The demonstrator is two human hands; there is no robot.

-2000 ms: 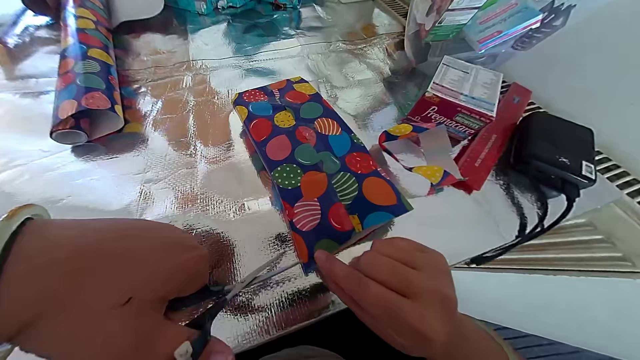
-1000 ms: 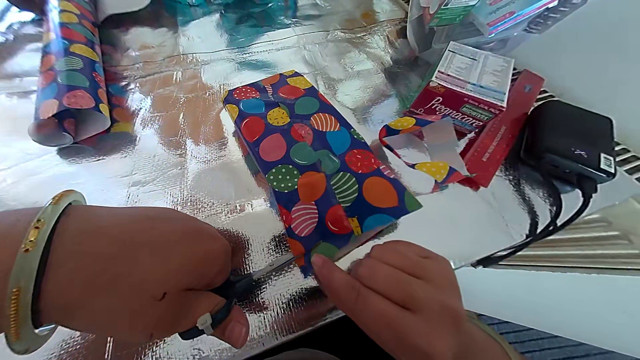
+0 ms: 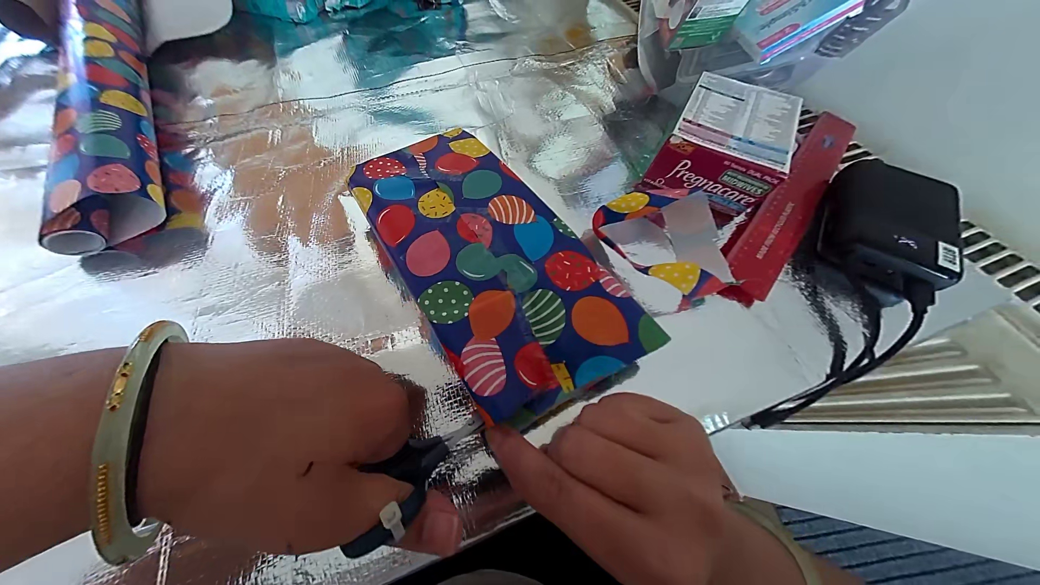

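Observation:
A flat parcel in blue balloon-print wrapping paper (image 3: 487, 268) lies slanted on the silver foil-covered surface. My left hand (image 3: 284, 439), with a bangle on the wrist, is shut on a pair of dark-handled scissors (image 3: 414, 463). The blades point right to the parcel's near left corner, their tips partly hidden by the paper. My right hand (image 3: 626, 479) rests at the parcel's near edge, its index fingertip at that same corner, the other fingers curled; whether it pinches the paper is hidden. A curled offcut of balloon paper (image 3: 678, 276) lies to the parcel's right.
A roll of balloon wrapping paper (image 3: 106, 138) lies at the far left. At the right are a Pregnacare box (image 3: 723, 154), a red ruler-like strip (image 3: 788, 211) and a black device (image 3: 890, 219) with cables. A clear plastic container (image 3: 699, 57) holding boxes stands at the far right.
The scissor blades, visibly apart two seconds ago, now look closed together near the parcel's corner. The left hand has shifted slightly right; my right hand stays at the near edge.

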